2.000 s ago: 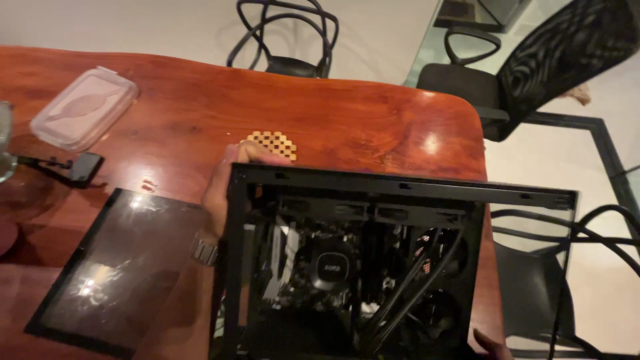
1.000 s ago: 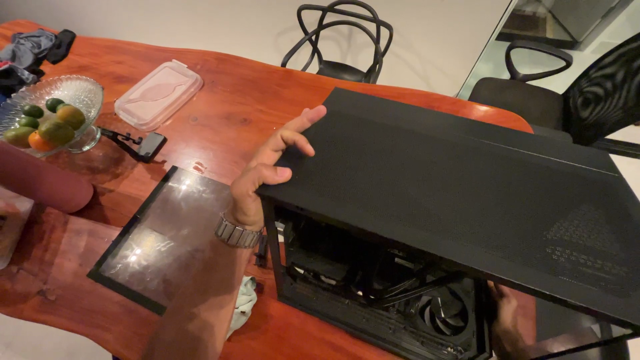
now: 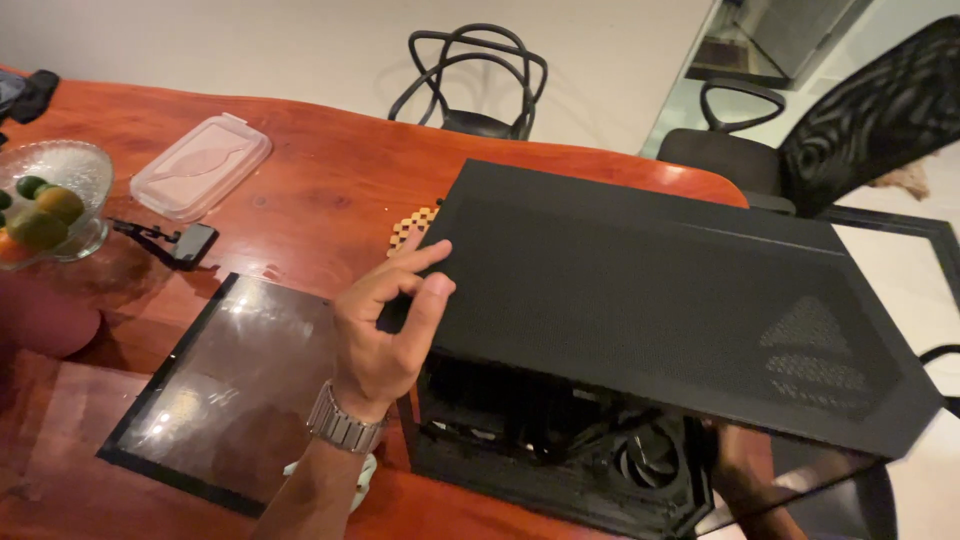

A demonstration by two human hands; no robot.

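A black computer case (image 3: 615,277) fills the right of the head view, its mesh-patterned panel facing up toward me and its interior showing below, with a round fan (image 3: 649,456) inside. My left hand (image 3: 390,322), a metal-banded watch on its wrist, grips the case's left edge with thumb and fingers. Through a dark transparent panel at the lower right, my right hand or forearm (image 3: 746,465) is partly seen; its fingers are hidden. A dark glass side panel (image 3: 240,390) lies flat left of my left wrist, and a pale cloth (image 3: 365,480) is partly behind that wrist.
On the red wooden table (image 3: 322,180) are a clear plastic lid (image 3: 202,166), a glass fruit bowl (image 3: 90,169), a black clamp-like holder (image 3: 191,244) and a checkered wooden trivet (image 3: 411,227). A black chair (image 3: 487,124) and a mesh office chair (image 3: 870,120) stand beyond the table.
The case has been tilted, so its mesh panel faces up where its open side with the inner parts faced me before. My left hand has stayed at its left edge. The view has shifted.
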